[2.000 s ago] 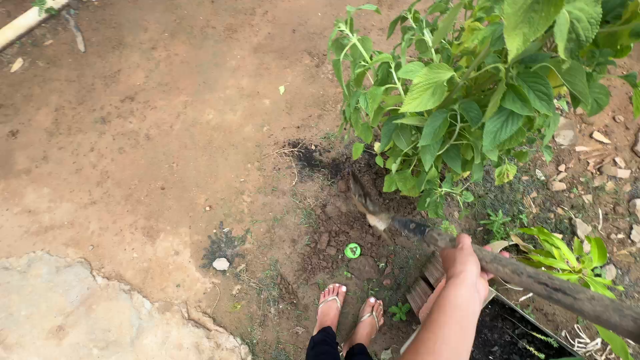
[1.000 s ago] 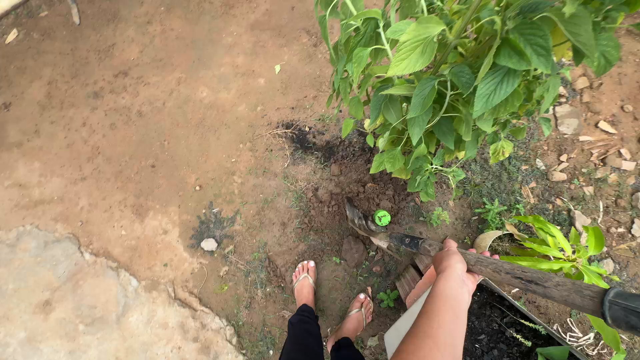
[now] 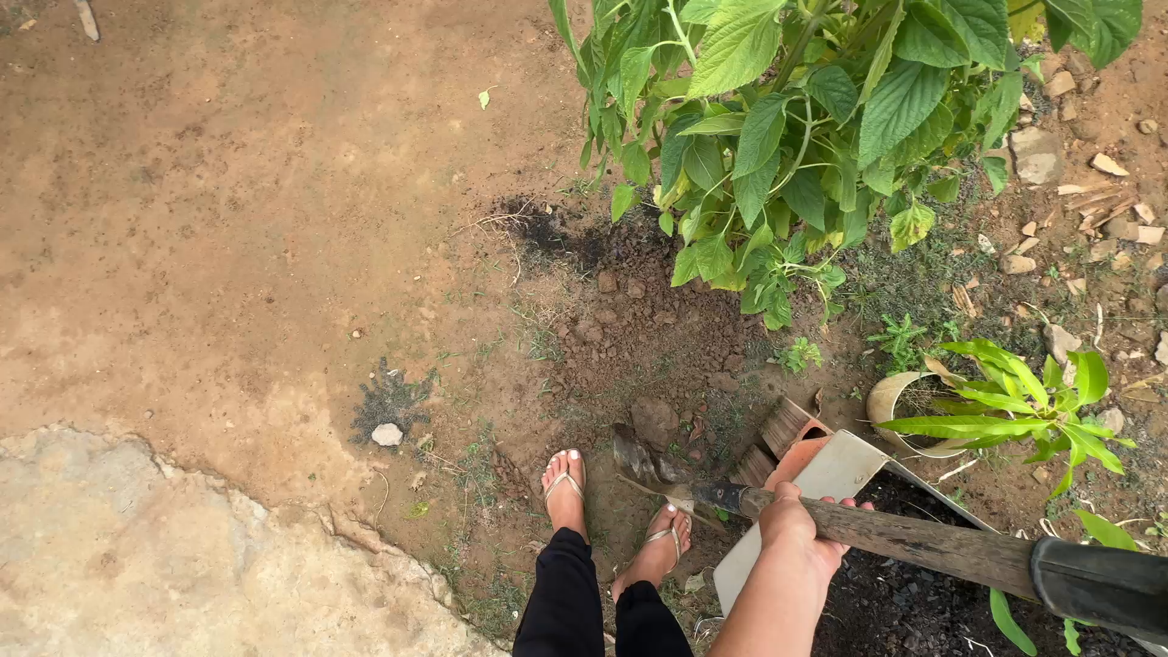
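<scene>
My left hand point(image 3: 808, 534) is closed around the worn wooden handle point(image 3: 922, 543) of a long digging tool, shovel or hoe. Its dirty metal blade point(image 3: 648, 461) lies low over the soil, just beyond and between my sandaled feet point(image 3: 566, 488). A black sleeve point(image 3: 1095, 579) covers the handle at the right edge. My right hand is out of view. Loosened brown soil point(image 3: 639, 342) spreads above the blade, with a large clod point(image 3: 654, 420) beside it. The blade's exact contact with the ground cannot be told.
A leafy green plant point(image 3: 757, 137) overhangs the soil. Hollow clay bricks point(image 3: 780, 433) and a pale-edged container point(image 3: 844, 465) of dark material lie by my arm. A round pot point(image 3: 899, 406) sits behind a small plant point(image 3: 1031, 401). Pale paving point(image 3: 182, 547) fills the lower left.
The blade has moved from the loosened soil down toward my feet, with my left hand still on the handle. The green round object seen beside the blade earlier is no longer visible.
</scene>
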